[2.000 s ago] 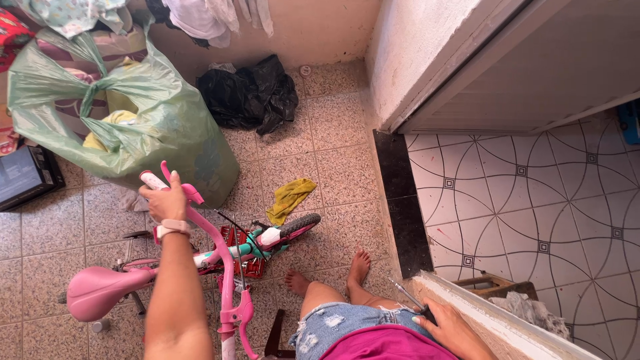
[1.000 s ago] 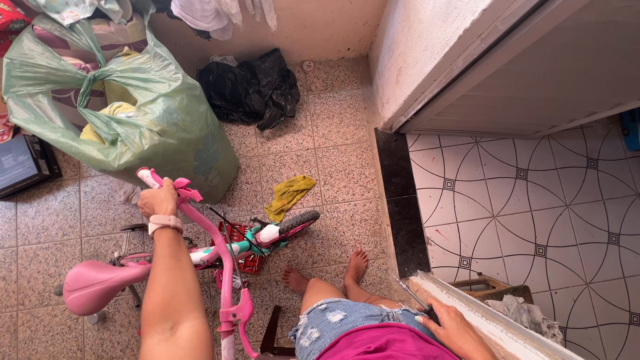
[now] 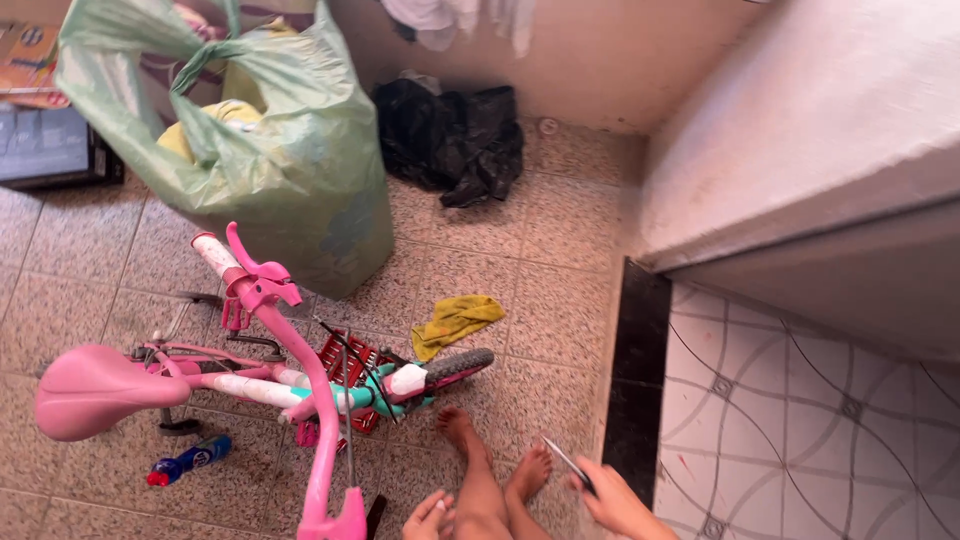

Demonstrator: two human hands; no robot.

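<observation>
A small pink bicycle with a pink saddle point(image 3: 109, 391) and pink handlebar point(image 3: 324, 397) stands at the left and centre. My right hand point(image 3: 611, 499) grips a tool with a thin metal shaft and dark handle point(image 3: 574, 471), held over my foot. My left hand point(image 3: 430, 517) is off the handlebar, low in the view beside my leg; its fingers are partly curled and nothing shows in them. A red case of small tools point(image 3: 352, 360) lies on the floor under the front of the bicycle. A yellow-green cloth point(image 3: 457, 322) lies beside the front wheel point(image 3: 459, 365).
A large green plastic bag point(image 3: 300, 195) of cloth items stands beyond the bicycle, with a black plastic bag point(image 3: 457, 142) by the wall. A blue bottle with a red cap point(image 3: 189, 459) lies near the saddle. A black threshold point(image 3: 637, 367) borders the patterned tiles at right.
My left hand has let go of the handlebar grip and come back toward my legs. The right hand with the tool has moved to over my foot. The view has shifted left.
</observation>
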